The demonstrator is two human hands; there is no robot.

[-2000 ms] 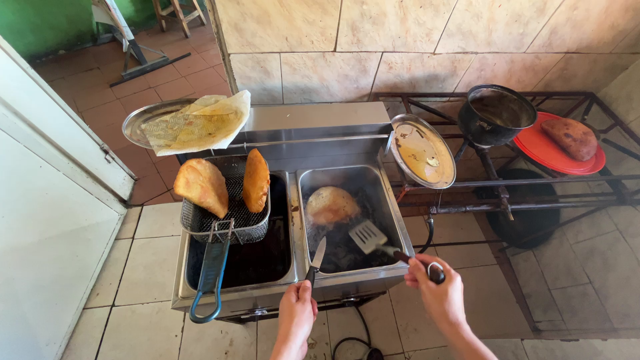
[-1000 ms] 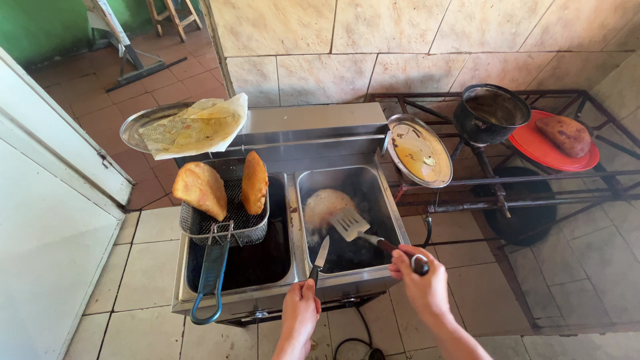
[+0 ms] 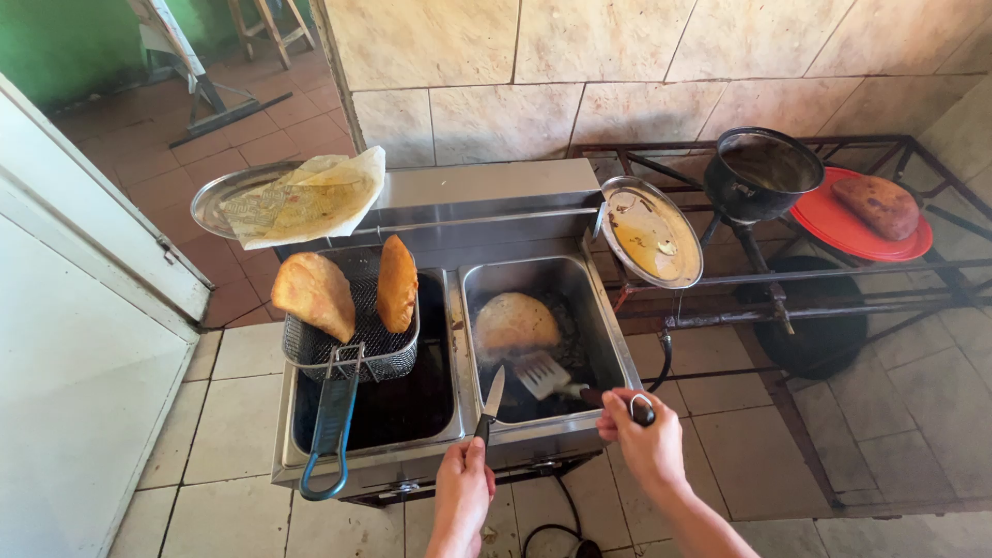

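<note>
My left hand (image 3: 463,484) grips a small knife (image 3: 494,395) by its black handle, blade pointing up at the front edge of the right fryer tank (image 3: 610,341). With my right hand (image 3: 643,438) I hold a slotted metal spatula (image 3: 542,375) by its dark handle; its head is low in the right tank, just below a half-round pastry (image 3: 518,324) frying in dark oil. Two golden fried pastries, one at left (image 3: 314,294) and one on edge (image 3: 397,285), stand in a wire fryer basket (image 3: 387,364) above the left tank.
A paper-lined metal tray (image 3: 209,203) is behind the basket. An oily oval metal tray (image 3: 690,267) leans right of the fryer. On the burner frame (image 3: 852,273) are a black pot (image 3: 763,174) and a red plate (image 3: 821,225) with a browned pastry (image 3: 876,205). A white door (image 3: 85,333) stands at left.
The spatula, over the pastry's lower right part a second ago, is now lower in the tank, nearer the front. The knife stays in my left hand near the tank's front edge.
</note>
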